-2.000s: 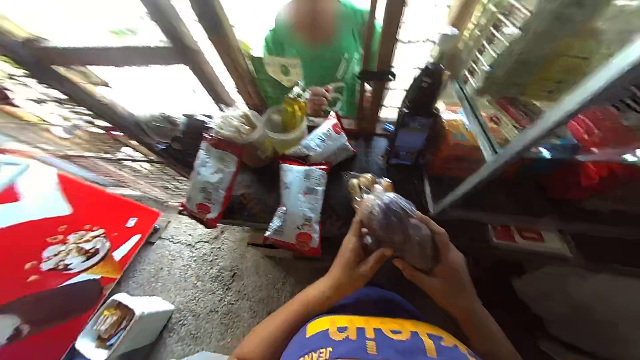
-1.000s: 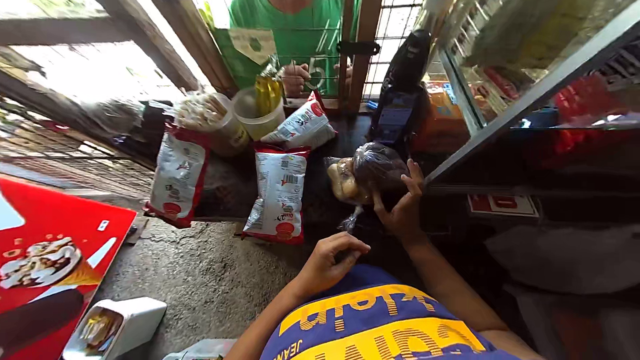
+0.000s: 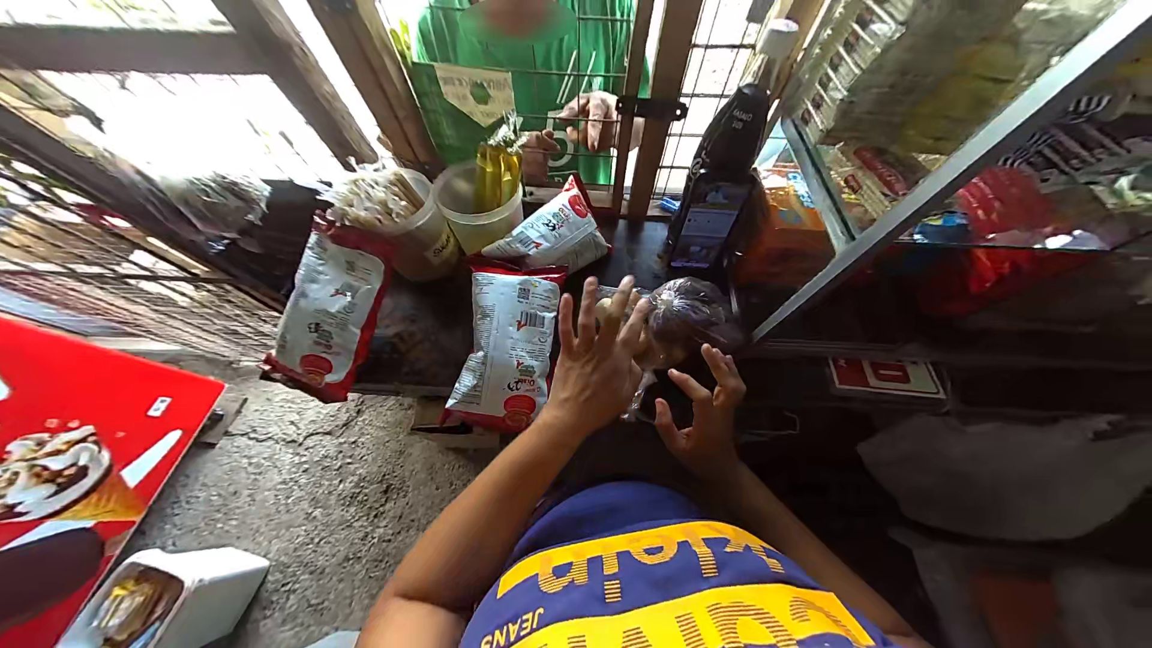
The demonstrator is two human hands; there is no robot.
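My left hand (image 3: pixel 594 369) is spread, fingers apart, over the left side of a clear plastic bag of light brown round items (image 3: pixel 650 349). Whether its fingertips touch the bag I cannot tell. My right hand (image 3: pixel 706 418), fingers parted and slightly curled, is just below a plastic-wrapped dark bundle (image 3: pixel 688 310), which sits against the clear bag on the dark counter. Left of my left hand lies a white and red packet (image 3: pixel 513 337); a second packet (image 3: pixel 556 225) rests above it, and a third (image 3: pixel 331 310) leans farther left.
Behind the packets are a tub of white sticks (image 3: pixel 418 238) and a tub with yellow-filled bags (image 3: pixel 481 211). A dark bottle (image 3: pixel 729 135) stands behind a phone (image 3: pixel 706 225). A glass case (image 3: pixel 909 207) borders the right. Beyond the wire grille is a person in green (image 3: pixel 531 81).
Two seconds ago both my hands held the dark bundle above the counter; now it lies on the counter. Since one second ago, my left hand has moved up and spread, and my right hand has come off the bundle.
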